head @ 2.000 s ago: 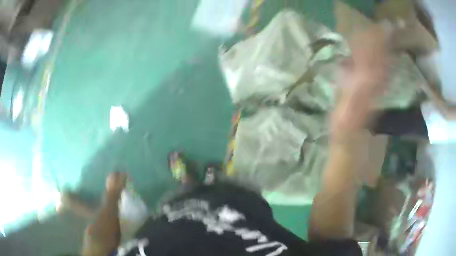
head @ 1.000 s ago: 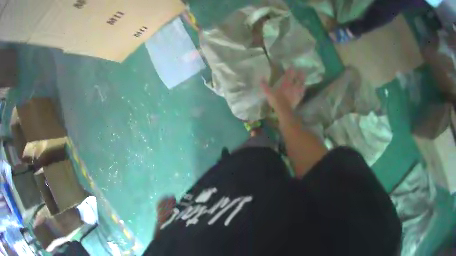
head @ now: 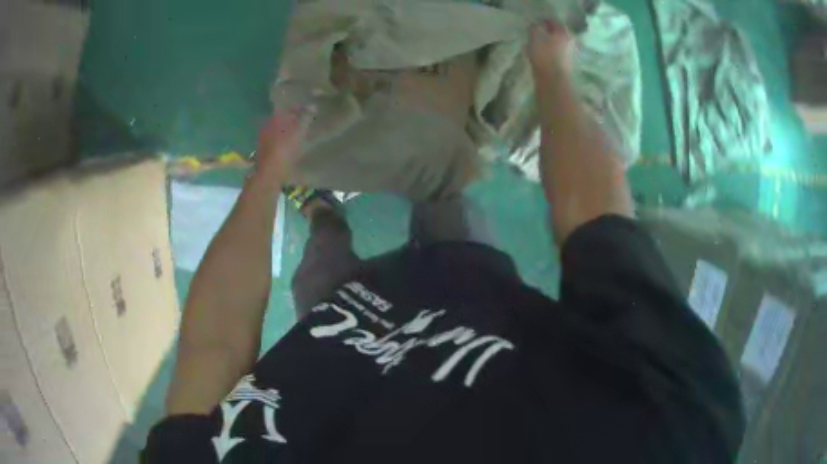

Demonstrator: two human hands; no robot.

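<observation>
A grey-green woven sack point(head: 390, 154) lies in front of my feet at the top of the view. Its mouth is partly open and a brown carton point(head: 422, 91) with dark print shows inside. My left hand point(head: 288, 136) grips the sack's edge on the left side; the fingers are blurred. My right hand point(head: 549, 41) grips the sack's edge at the upper right. Both arms are stretched forward and apart.
Brown cartons point(head: 118, 272) with dark print stand in a row at the left. A white sheet point(head: 204, 227) lies beside them. Empty sacks point(head: 712, 91) lie on the green floor at the upper right. Wrapped bales point(head: 725, 290) with white labels stand at the lower right.
The view has turned. My right hand was open above the sack and now holds its edge. My left hand has come up from low beside my body to the sack.
</observation>
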